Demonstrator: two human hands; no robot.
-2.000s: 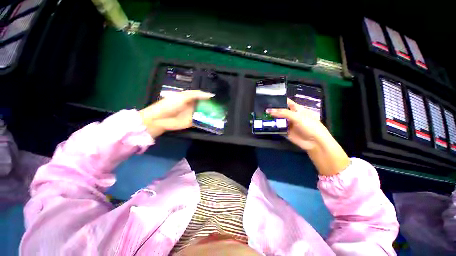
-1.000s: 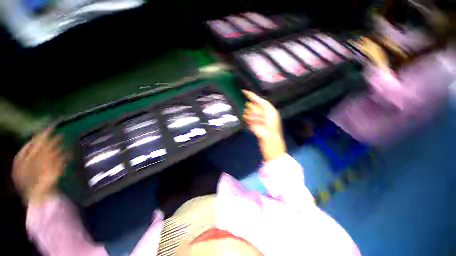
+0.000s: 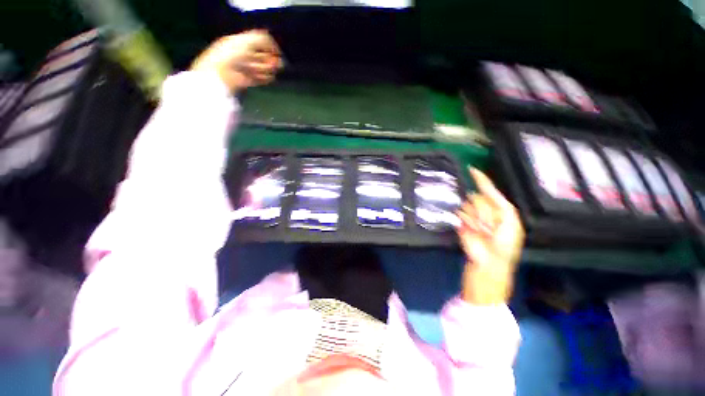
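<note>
A black phone tray (image 3: 348, 238) lies on the bench in front of me, with several smartphones (image 3: 379, 191) in its slots. Their screens show blurred white bands. My left hand (image 3: 246, 60) is raised beyond the tray's far left, fingers curled. Blur hides whether anything is in it. My right hand (image 3: 491, 224) is at the tray's right end, fingers apart and empty. Blur hides whether it touches the tray.
Stacked trays (image 3: 572, 215) with lit phones stand at the right, and more stacked trays (image 3: 35, 116) at the left. A yellow-green tube (image 3: 139, 54) is at the upper left. A dark metal-edged strip (image 3: 340, 128) runs behind the tray. A neighbour's pink sleeve (image 3: 665, 332) shows at the lower right.
Two seconds ago both hands were on phones at the tray. One second ago the view was turned right, with both hands beside the tray. Now my left hand is raised at the far side.
</note>
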